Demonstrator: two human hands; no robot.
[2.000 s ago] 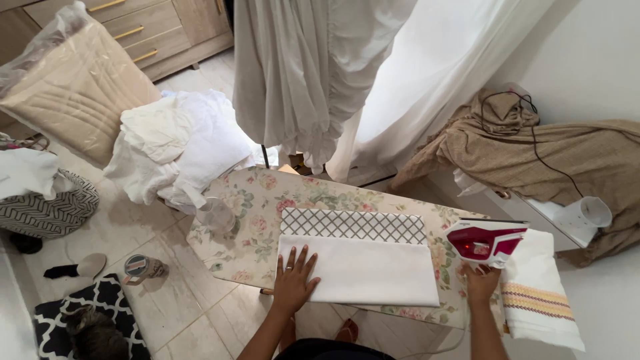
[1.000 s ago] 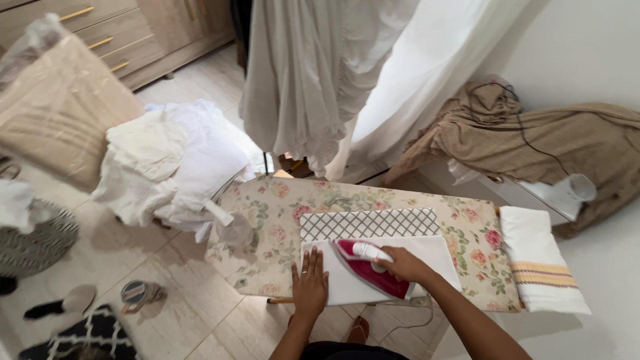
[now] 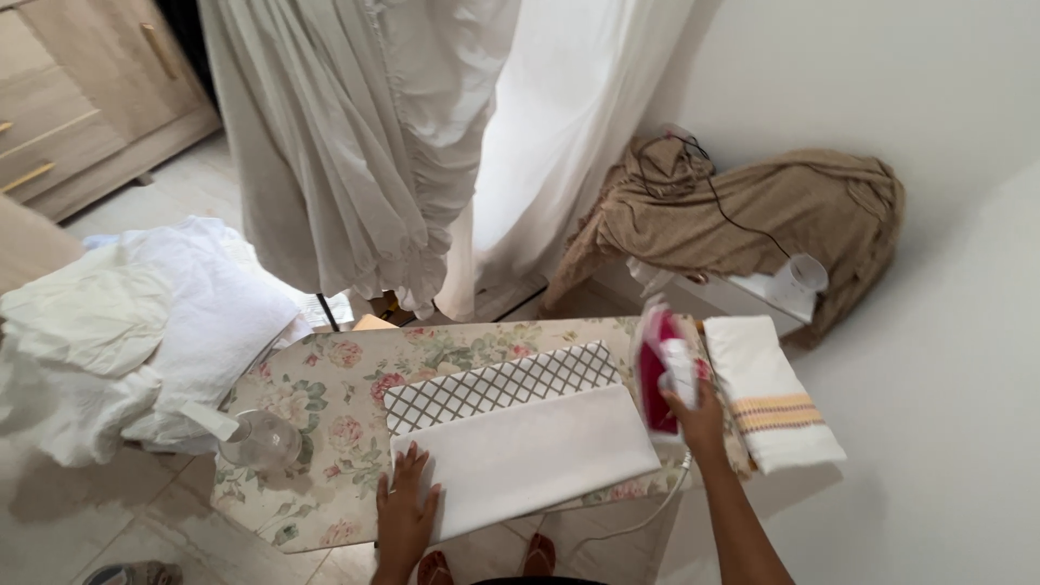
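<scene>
A folded white cloth (image 3: 528, 455) with a lattice-patterned band (image 3: 504, 388) lies at a slant on a floral ironing board (image 3: 341, 366). My left hand (image 3: 406, 504) rests flat, fingers spread, on the cloth's lower left corner. My right hand (image 3: 695, 410) grips the white handle of a magenta clothes iron (image 3: 660, 374), just off the cloth's right end. The iron is blurred, and whether it touches the board cannot be told. Its cord hangs down past the board's near edge.
A clear spray bottle (image 3: 260, 439) stands on the board's left end. A folded white towel with a yellow band (image 3: 772, 406) lies at the right end. White linens (image 3: 195, 301) are heaped at left. Grey ruffled fabric (image 3: 349, 146) hangs behind; a brown cloth (image 3: 747, 211) drapes at right.
The iron in my right hand was over the cloth one second ago and is now right of it. My left hand is nearer the cloth's left corner. The view has shifted.
</scene>
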